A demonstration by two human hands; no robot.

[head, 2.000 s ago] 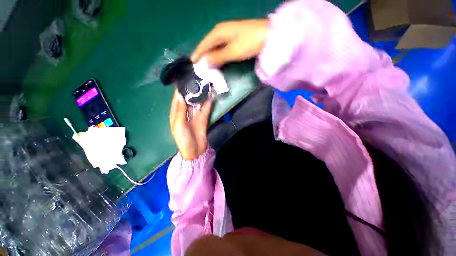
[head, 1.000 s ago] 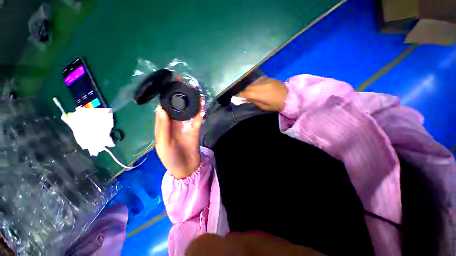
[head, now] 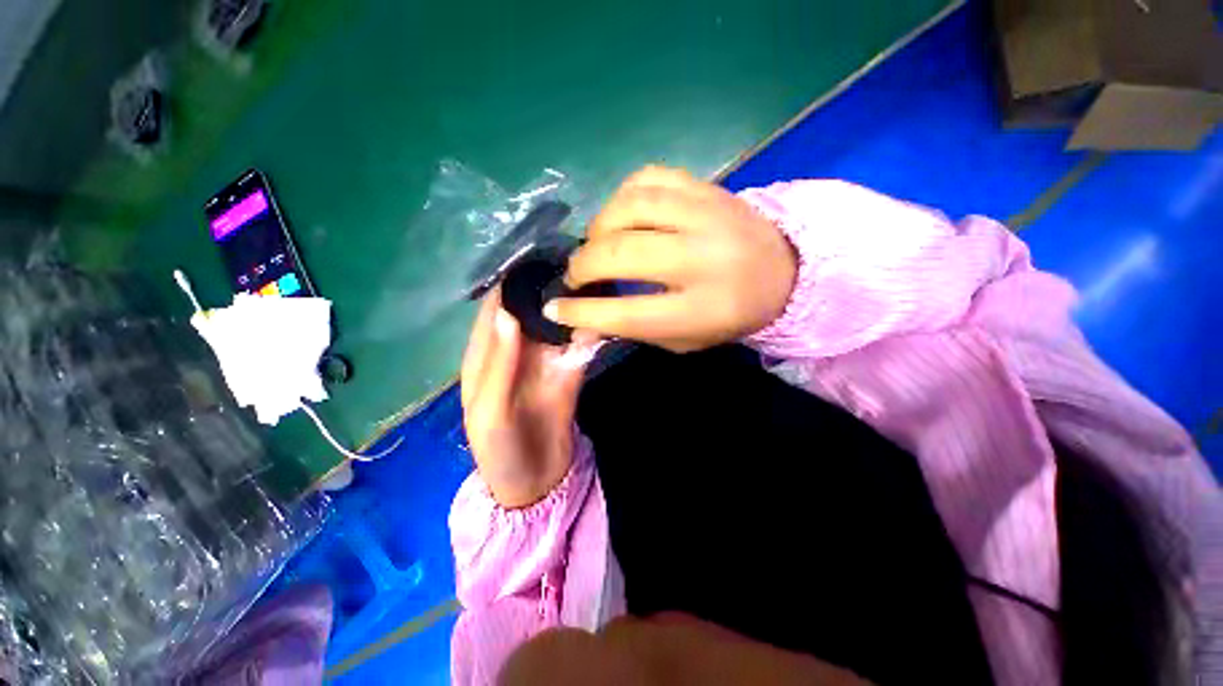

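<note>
A round black case (head: 537,288) is held above the green bench, its lid standing open at the upper left. My left hand (head: 516,402) grips it from below. My right hand (head: 684,261) has its fingers bent over the case's right side, covering much of it. A small pale spot shows at a right fingertip; I cannot tell if it is a wipe. A crinkled clear plastic bag (head: 463,215) lies around and behind the case.
A lit smartphone (head: 255,235) lies left, partly under a white crumpled item (head: 275,359) with a cord. A glossy plastic pile (head: 121,469) fills the lower left. Bagged dark cases (head: 138,107) sit at the upper left. A brown cardboard box (head: 1113,67) stands beyond the bench edge.
My right hand has moved from the bench edge back up to the case. The white wipe it held no longer shows clearly. The open lid now appears nearly edge-on.
</note>
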